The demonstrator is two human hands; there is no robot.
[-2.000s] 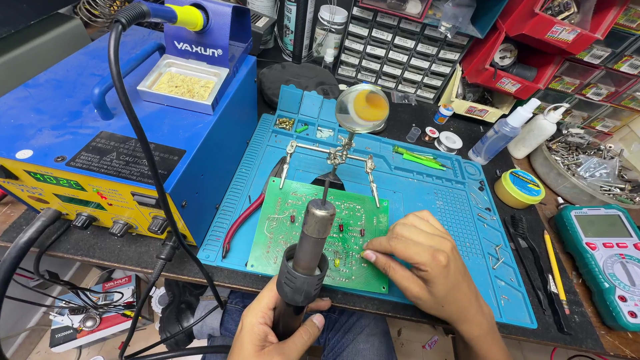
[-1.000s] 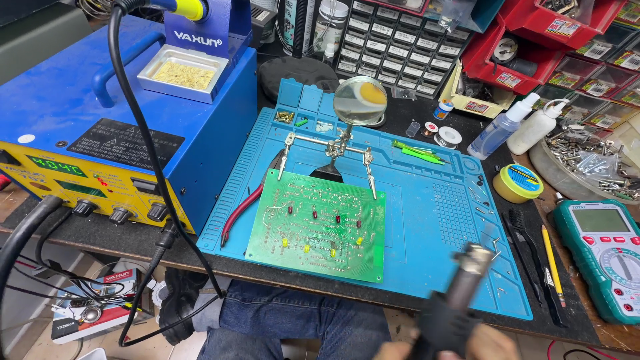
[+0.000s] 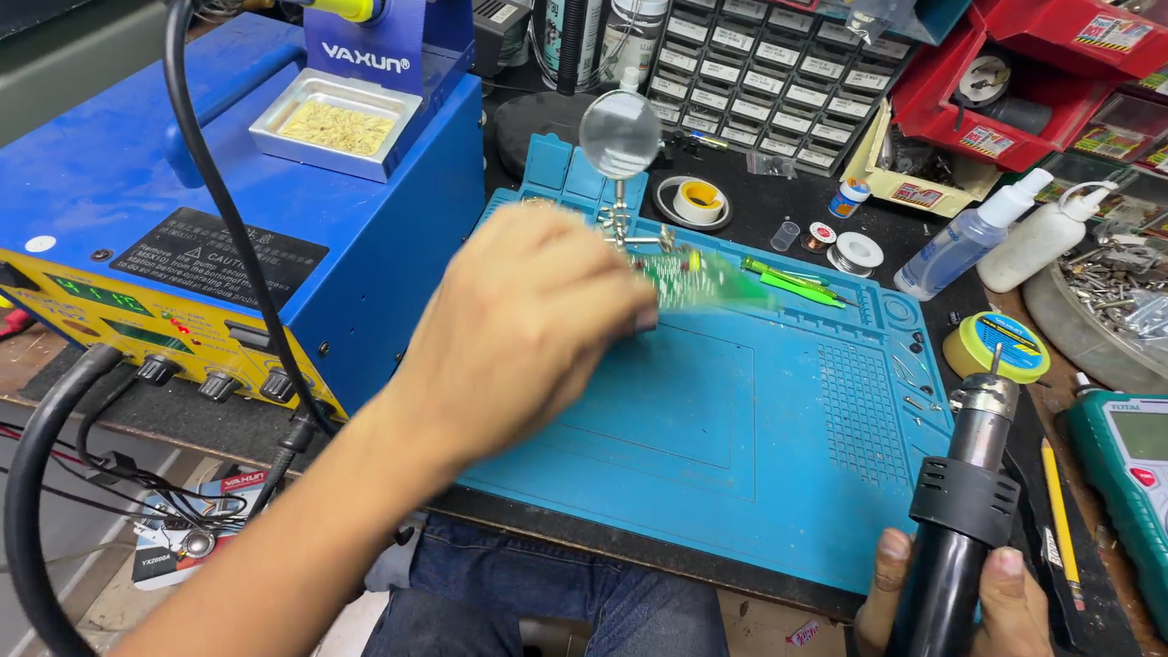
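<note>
My left hand (image 3: 538, 319), blurred, reaches across from the lower left, its fingers closed at the near left part of a green circuit board (image 3: 703, 278). The hand hides much of the board; its visible part looks steeply tilted and blurred. Behind it stands the metal helping-hands holder (image 3: 620, 214) with its round magnifier (image 3: 620, 134); the clips are partly hidden. At the lower right, my right hand (image 3: 954, 593) grips a black hot-air gun (image 3: 949, 566), its metal nozzle pointing up, over the right edge of the blue silicone mat (image 3: 639, 493).
A blue rework station (image 3: 392, 237) with a tray of yellow sponge (image 3: 338, 128) fills the left, its black cable hanging in front. Along the right are spray bottles (image 3: 972, 233), a yellow flux tin (image 3: 996, 347), a pencil (image 3: 1060, 520) and a multimeter (image 3: 1127, 456). Green tweezers (image 3: 798, 285) lie behind.
The hot-air gun was in my left hand over the board; it is now at the right in my right hand. My left hand has come onto the board, which has turned from its flatter position.
</note>
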